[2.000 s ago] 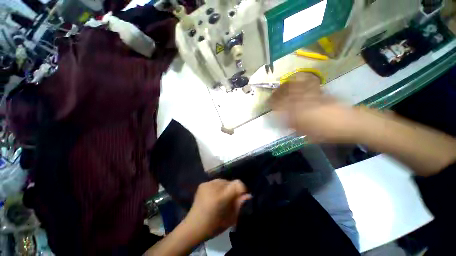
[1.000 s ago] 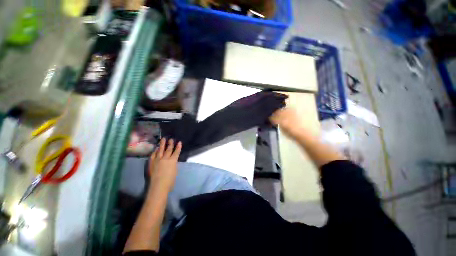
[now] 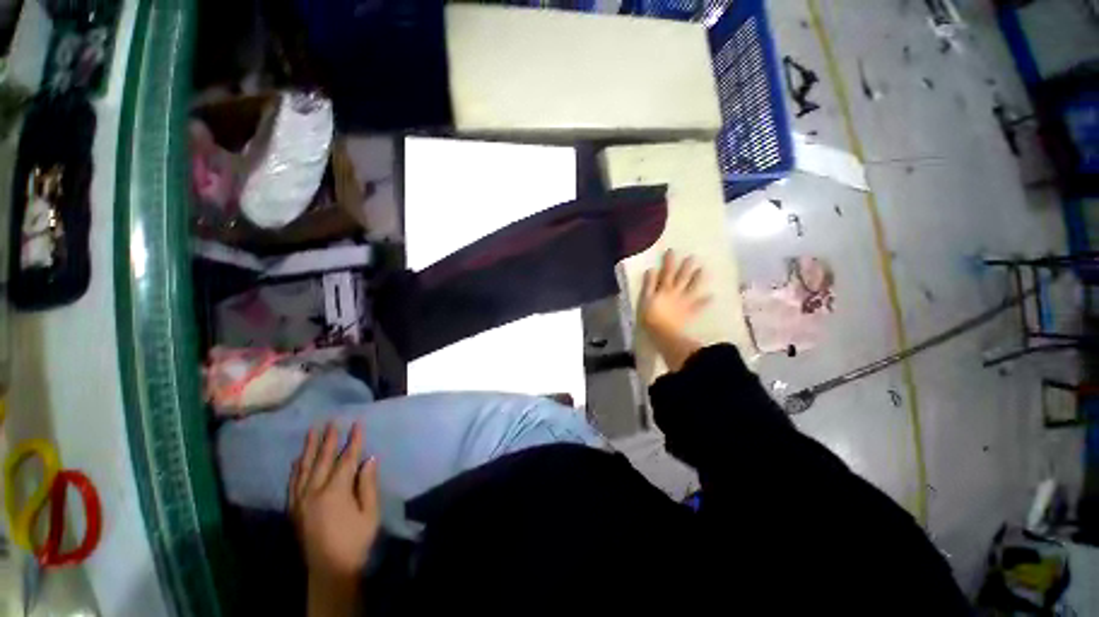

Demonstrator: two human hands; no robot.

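Note:
A dark cut fabric piece with a maroon part at its right end lies across the white board and onto the cream padded block beside it. My right hand is spread with fingers apart just below the fabric's right end, over the cream block, and holds nothing. My left hand is at the lower left by my jeans, fingers apart and empty, away from the fabric. Scissors with a yellow and a red loop lie on the sewing table at the left; their blades are partly cut off.
The green-edged sewing table runs down the left, with a black case on it. Cream blocks and a blue crate stand beyond the board. A box with a white shoe-like item is beside the table.
The view has shifted right and down the table. My right hand has let go of the fabric, which now lies flat. My left hand has moved off the fabric's left end towards my lap.

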